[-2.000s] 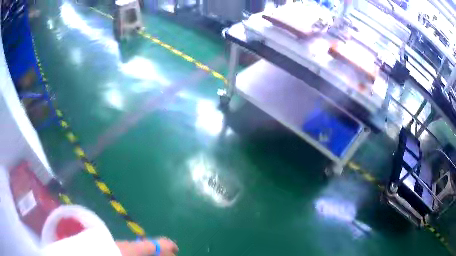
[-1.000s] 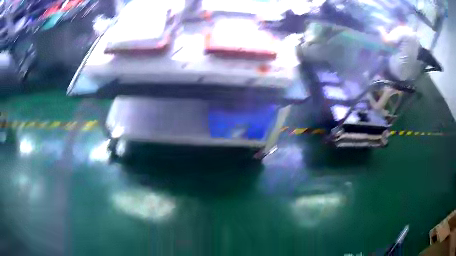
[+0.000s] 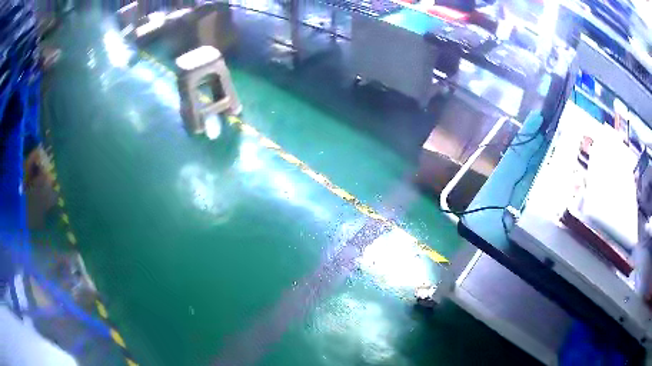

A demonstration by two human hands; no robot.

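Note:
Neither of my hands is clearly in view. A blurred white shape, possibly my sleeve, shows at the lower left edge. Nearest in front of me on the right is a wheeled workbench (image 3: 486,204) with a green-blue top. It bears a white surface with an orange-red tray (image 3: 597,241) under a bright white item. A black cable (image 3: 480,209) hangs at its left edge. A pale lower shelf (image 3: 511,307) holds a blue bin (image 3: 590,345), cut off by the frame.
A beige plastic stool (image 3: 207,89) stands by a yellow marking line (image 3: 322,180) on the green floor. A cardboard box (image 3: 461,143) sits behind the bench. Another bench (image 3: 393,57) is at the back. A blurred blue-framed rack (image 3: 28,164) lines the left edge.
The view has swung left and moved nearer the workbench, which now fills the right side. The stool shows larger than two seconds ago. The hand with a blue wristband has left view.

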